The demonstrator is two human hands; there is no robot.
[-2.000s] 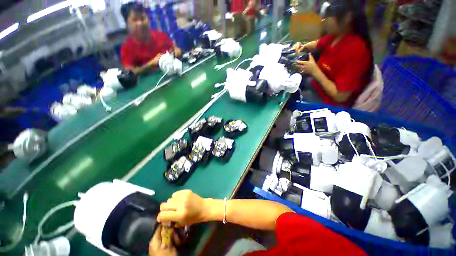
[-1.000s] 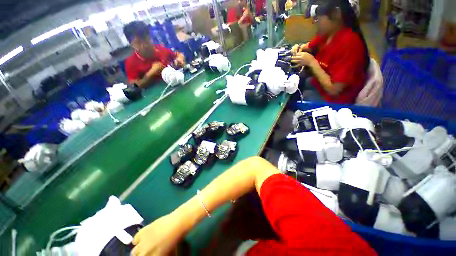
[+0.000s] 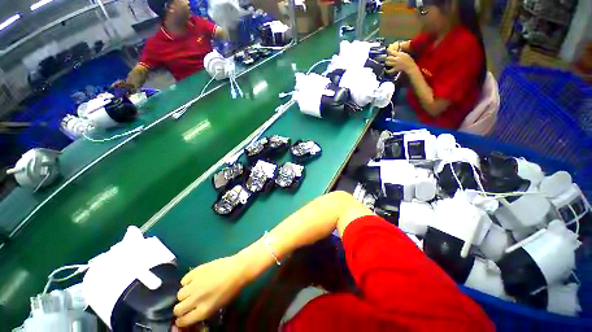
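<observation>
A camera body with a white housing point(image 3: 107, 272) and a glossy black head point(image 3: 146, 299) lies at the bottom left of the bench. My right hand point(image 3: 211, 290) is at the right side of the black head, back of the hand up, its bent fingertips against or just beside the head's edge. What its fingers hold is hidden. Of my left hand only a small bit of skin point(image 3: 176, 328) seems to show at the bottom edge, under my right hand; the rest is cut off or hidden. A cluster of lens-board assemblies point(image 3: 261, 176) lies on the green mat.
The green conveyor belt point(image 3: 172, 152) runs along the left. White cameras point(image 3: 354, 81) stand farther up the bench. A blue crate point(image 3: 477, 288) full of cameras is at the right. Another white part point(image 3: 55, 314) is at the bottom left. Two red-shirted people work beyond.
My right hand has moved down and left from above the bench edge to the black head's side. The camera body is turned differently. The worker across the belt has leaned and reached out sideways.
</observation>
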